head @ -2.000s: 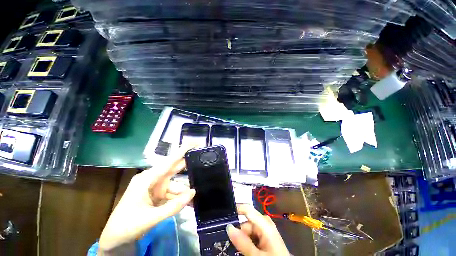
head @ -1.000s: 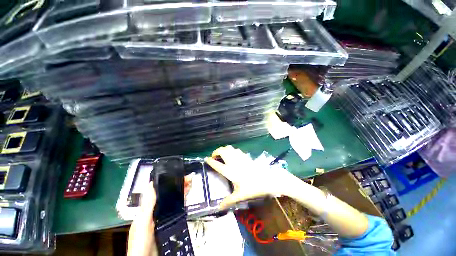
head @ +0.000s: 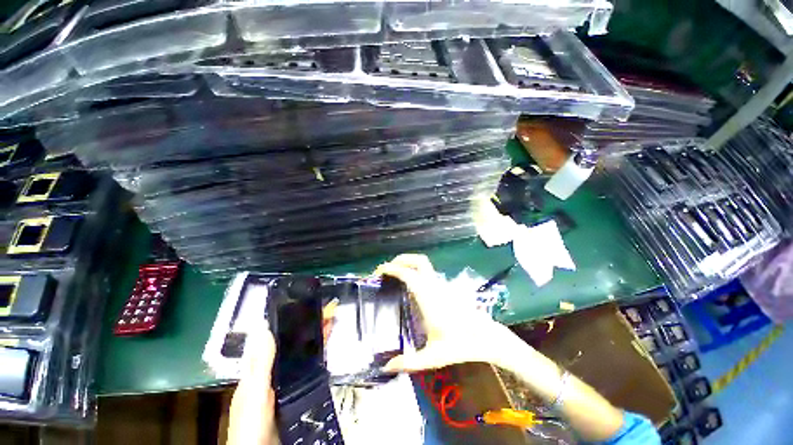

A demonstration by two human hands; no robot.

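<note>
A black flip phone (head: pixel 298 348) is open, screen part up and keypad below. My left hand (head: pixel 253 388) holds it by its left side, above the front edge of the bench. My right hand (head: pixel 441 319) is over the right part of the lens tray (head: pixel 224 323), thumb and fingers around a black-framed lens (head: pixel 392 315). The lens appears slightly raised or tilted; whether it is clear of the tray cannot be told. The phone hides part of the tray.
Stacked clear blister trays (head: pixel 313 187) stand behind the lens tray. A red flip phone (head: pixel 147 299) lies left. White paper (head: pixel 543 251) lies right. An orange air gun (head: pixel 507 418) with a coiled red hose and an open cardboard box (head: pixel 600 361) are at front right.
My right hand has left the phone's lower part, reached to the lens tray and closed around a lens. My left hand has shifted to the phone's side. The view has turned right.
</note>
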